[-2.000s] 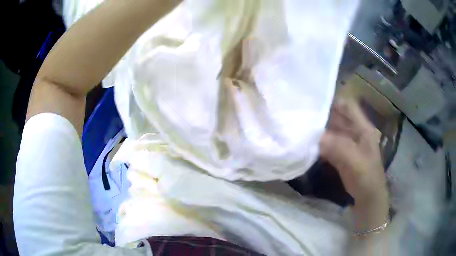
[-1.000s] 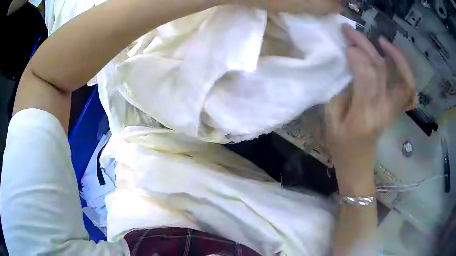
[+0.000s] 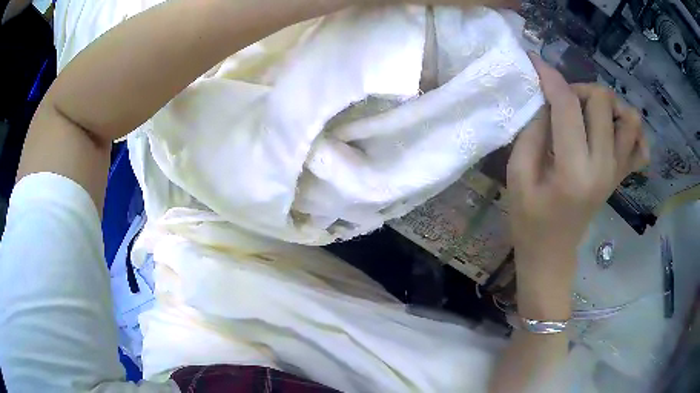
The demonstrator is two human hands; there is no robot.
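Observation:
A white garment piece (image 3: pixel 453 123) with small embroidered flowers is held up at the machine, its lower edge curving down to the left. My right hand (image 3: pixel 572 146) is at its right edge, with index finger and thumb against the cloth and the other fingers curled. My left arm crosses the top from the left. My left hand (image 3: pixel 468 3) lies at the cloth's upper edge and is mostly cut off by the picture's top, so its fingers are hidden. A cream-white garment bundle (image 3: pixel 253 292) covers the lap.
The sewing machine's metal parts (image 3: pixel 652 92) are at the upper right, its speckled front edge (image 3: pixel 453 230) below the cloth. Snips (image 3: pixel 668 276) and a round metal part (image 3: pixel 605 253) lie at right, with pale threads nearby. A blue bin (image 3: pixel 123 199) holding white pieces is at left.
The cloth has come down from in front of the view and now lies towards the machine at the upper right. My right hand has moved up from below to the cloth's right edge.

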